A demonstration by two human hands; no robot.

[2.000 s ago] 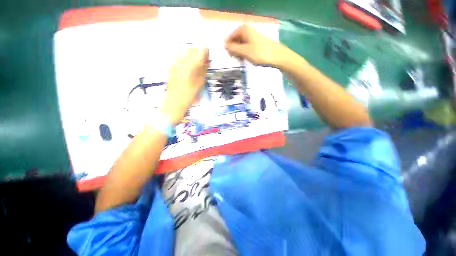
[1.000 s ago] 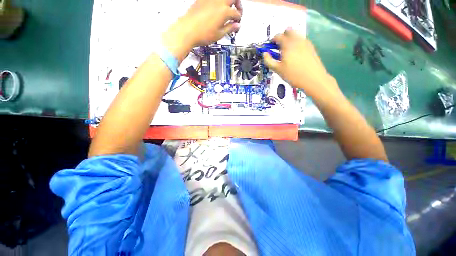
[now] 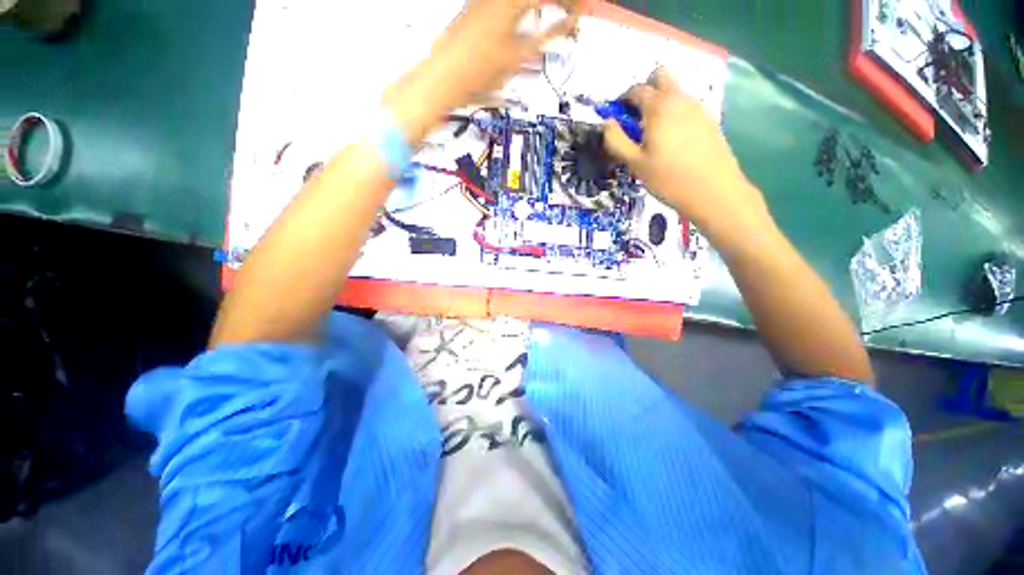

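Observation:
A white panel [image 3: 303,96] lies on red-orange foam pads [image 3: 584,312]. A blue motherboard [image 3: 539,213] with a black CPU cooler fan [image 3: 590,163] is fixed to it. My right hand [image 3: 663,129] is closed around the blue handles of small side cutters [image 3: 615,112], above the board's upper right. My left hand [image 3: 505,51] is blurred above the panel's upper part, near a thin cable; whether it holds anything cannot be told. Black and red wires [image 3: 477,185] lie left of the board, with a black connector [image 3: 432,245] below them.
On the green bench, a pale tape roll [image 3: 34,149] lies at the left. Dark cable ties [image 3: 848,166], a clear parts bag [image 3: 887,270] and another panel on a red pad [image 3: 938,56] are at the right. A thin black cable [image 3: 943,316] crosses the bench edge.
The view has shifted, so the panel appears further right and slightly lower. My left hand has moved slightly up and right in the picture. My right hand still holds the blue-handled cutters.

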